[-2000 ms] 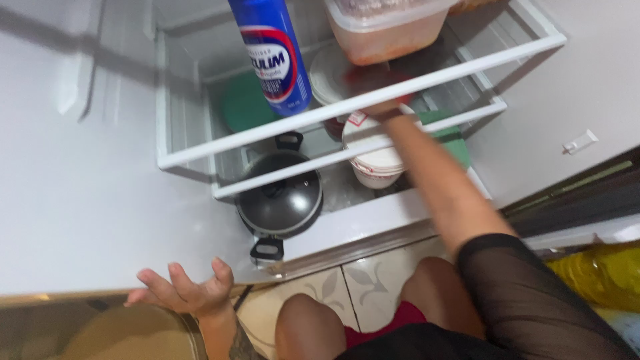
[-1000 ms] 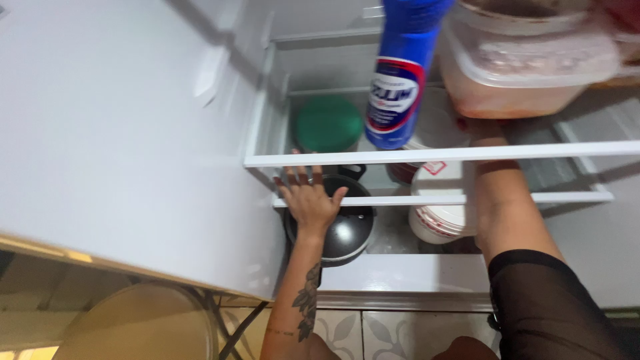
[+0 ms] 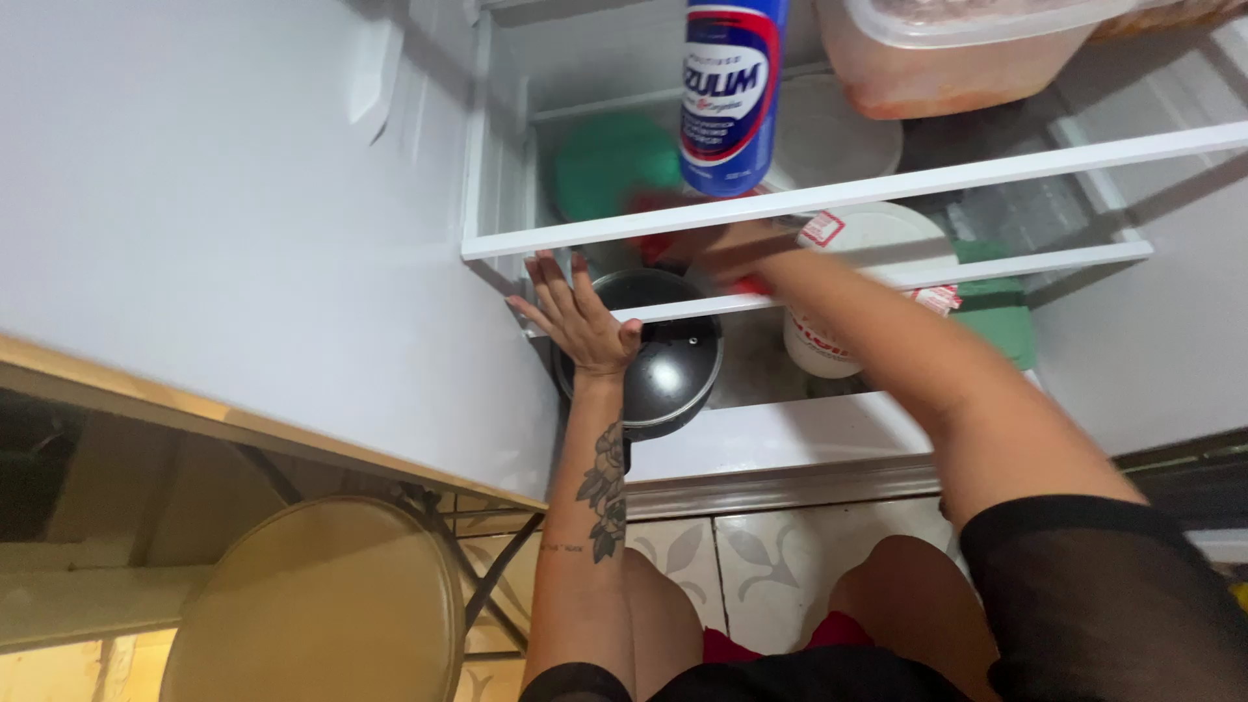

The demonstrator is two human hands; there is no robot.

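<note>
My left hand (image 3: pixel 582 317) rests with spread fingers at the left end of the lower refrigerator shelf's white front edge (image 3: pixel 702 308), holding nothing. Below it sits a dark pot with a glass lid (image 3: pixel 673 370). My right hand (image 3: pixel 726 249) reaches between the two shelves; it is blurred, and a red cloth (image 3: pixel 663 219) shows around its fingers. A blue Azulim spray can (image 3: pixel 731 97) stands on the upper glass shelf, above my right hand. To the right of the pot, a white tub with red print (image 3: pixel 824 341) sits partly behind my right forearm.
A clear plastic food container (image 3: pixel 960 58) is on the upper shelf. Green containers (image 3: pixel 616 161) (image 3: pixel 999 317) and a round white lid (image 3: pixel 838 132) lie further in. The open refrigerator door (image 3: pixel 244 244) is at left, with a round stool (image 3: pixel 317 604) below it.
My right hand has moved left under the upper shelf, from near the white tub. My left hand, off the shelf two seconds ago, has been at its left end since one second ago.
</note>
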